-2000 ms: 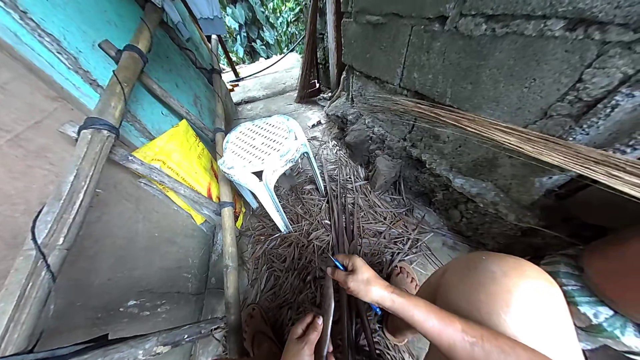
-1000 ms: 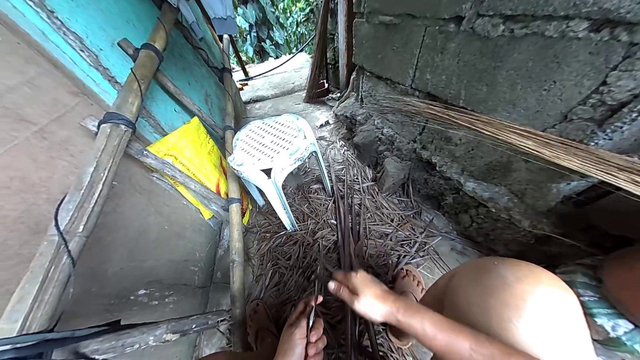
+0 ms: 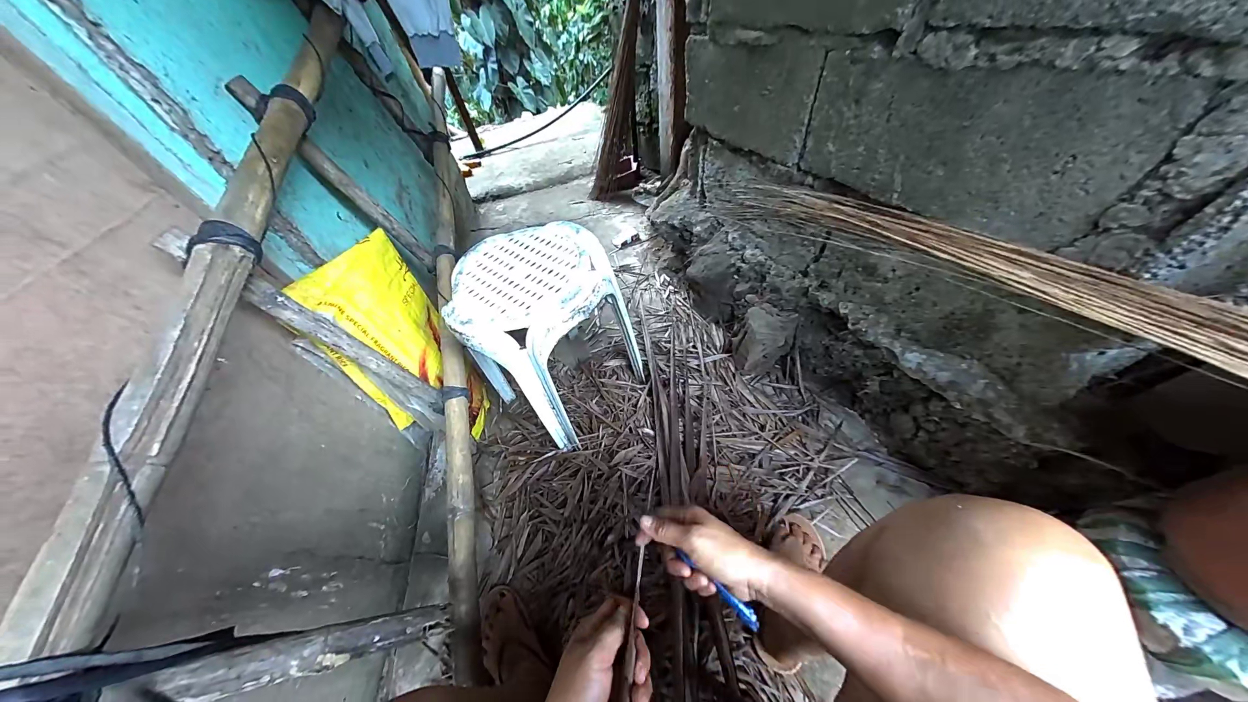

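My left hand (image 3: 606,651), at the bottom centre, grips a brown dried palm leaflet (image 3: 632,624) that points upward. Just above and to its right, my right hand (image 3: 710,556) pinches a thin pale strip at the leaflet's upper part between thumb and finger. A blue-handled tool (image 3: 731,603), probably a knife, is also held in the right palm; its working end is hidden. Long dried palm leaflets (image 3: 680,429) stand or lie in a bundle between my feet, beside both hands. Shredded dry leaf pieces (image 3: 575,497) cover the ground around them.
A white plastic stool (image 3: 531,273) stands ahead, beside a bamboo pole frame (image 3: 456,487) and a yellow sack (image 3: 375,302). A rough concrete block wall (image 3: 936,127) rises on the right, with a bundle of thin palm midribs (image 3: 994,263) along it. Sandalled feet (image 3: 795,546) flank the leaf litter.
The blue tool, seen in my right hand two seconds ago and not discernible one second ago, shows again. My right hand now pinches a thin strip above my left hand.
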